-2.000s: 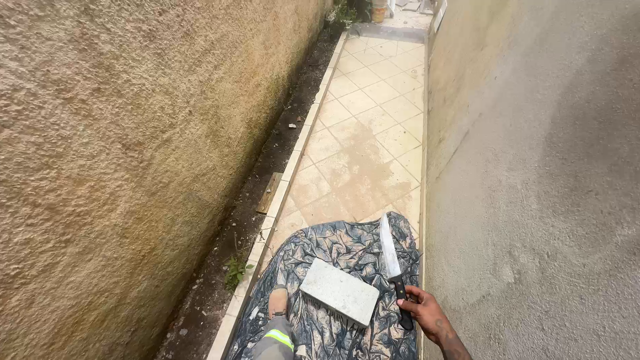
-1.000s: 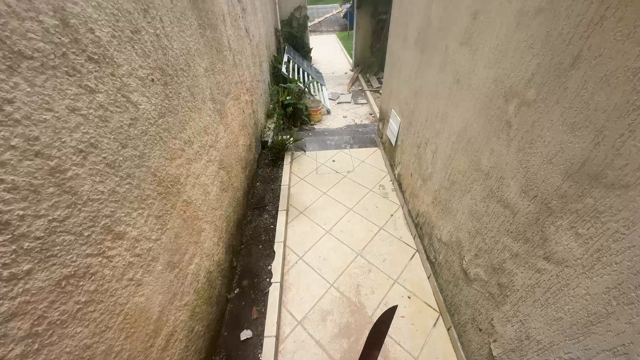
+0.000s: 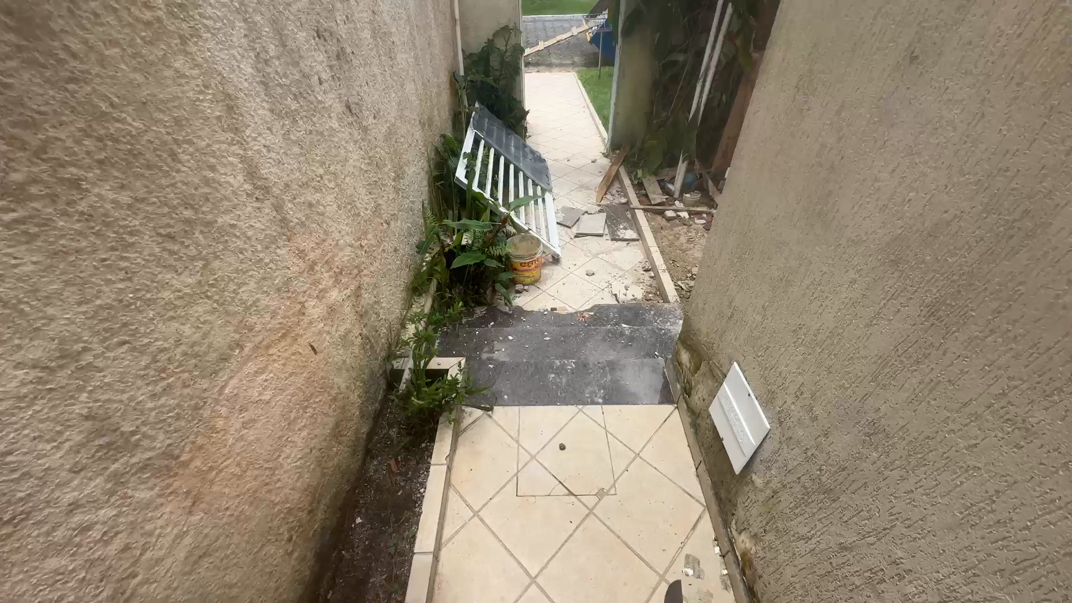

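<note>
Neither of my hands shows in the head view now. At the bottom edge, right of the middle, the dark tip of a knife blade (image 3: 673, 593) pokes into view over the beige tiles; its handle and whatever holds it are out of frame. Beige floor tiles (image 3: 536, 528) laid diagonally run ahead between two rough walls. Dark grey stone steps (image 3: 569, 381) cross the path beyond them.
A white metal gate or grille (image 3: 507, 180) leans over plants (image 3: 473, 251) on the left, beside a yellow bucket (image 3: 525, 258). Loose tile pieces (image 3: 591, 224) and boards lie farther on. A white cover plate (image 3: 739, 419) is on the right wall. A soil strip (image 3: 377, 502) edges the path.
The view has swung up and forward along the path. My right hand, which held the knife two seconds ago, has left the view, as have the grey block and the plastic sheet.
</note>
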